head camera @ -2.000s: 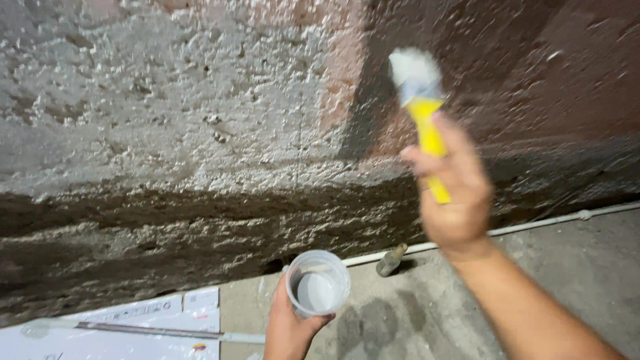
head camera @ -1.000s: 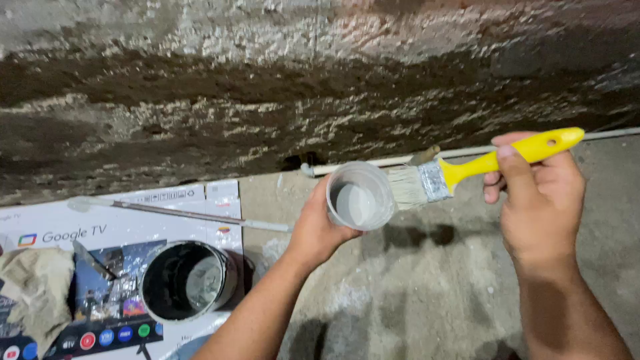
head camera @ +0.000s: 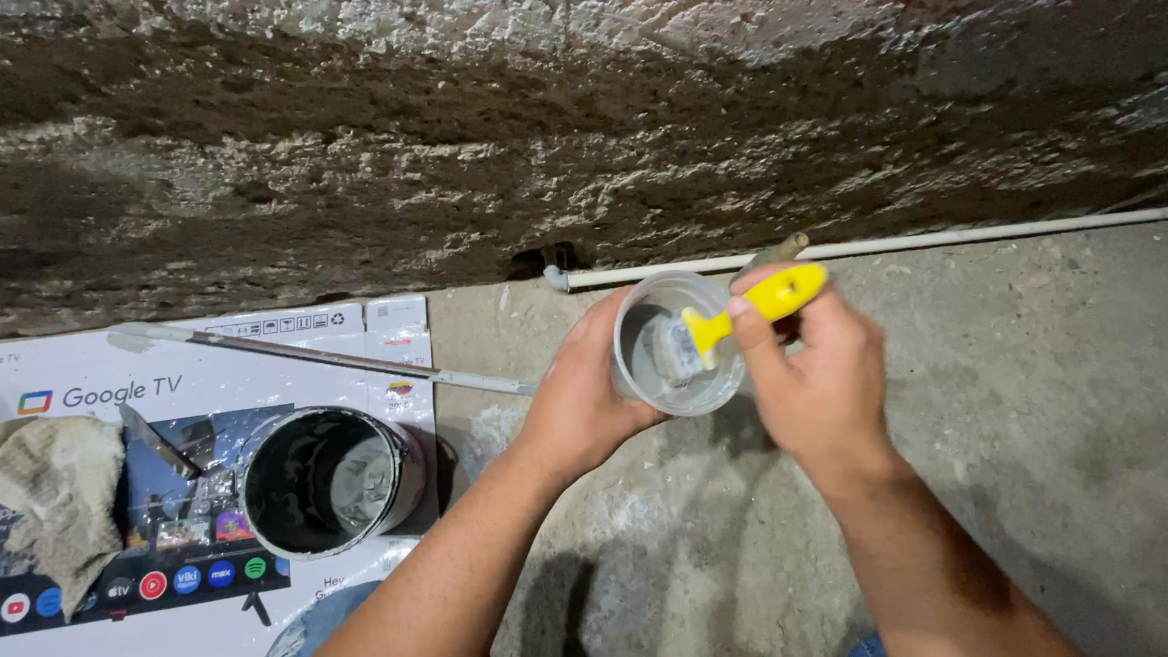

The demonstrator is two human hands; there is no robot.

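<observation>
My left hand (head camera: 589, 392) holds a clear plastic cup (head camera: 680, 401) with grey, paint-like liquid inside, tilted a little. In my right hand (head camera: 812, 365) is a paintbrush (head camera: 776, 294) by its yellow handle. Its bristles are down inside the cup, against the grey liquid. Behind the hands rises a rough wall (head camera: 365, 164), wet-looking, with a dark brown lower band and a paler grey coat near the top of the view.
Flattened printed cardboard (head camera: 347, 315) covers the floor at left, bearing a paint bucket (head camera: 319, 547), a stiff rag (head camera: 64, 493), a putty knife (head camera: 160, 443) and a long stick (head camera: 319, 354). A white pipe (head camera: 958, 239) runs along the wall's foot, beside a small bottle-like object (head camera: 776, 254).
The brush was raised at the wall, then came down beside the cup's rim, and its bristles are now inside the cup. The view has tilted down towards the floor.
</observation>
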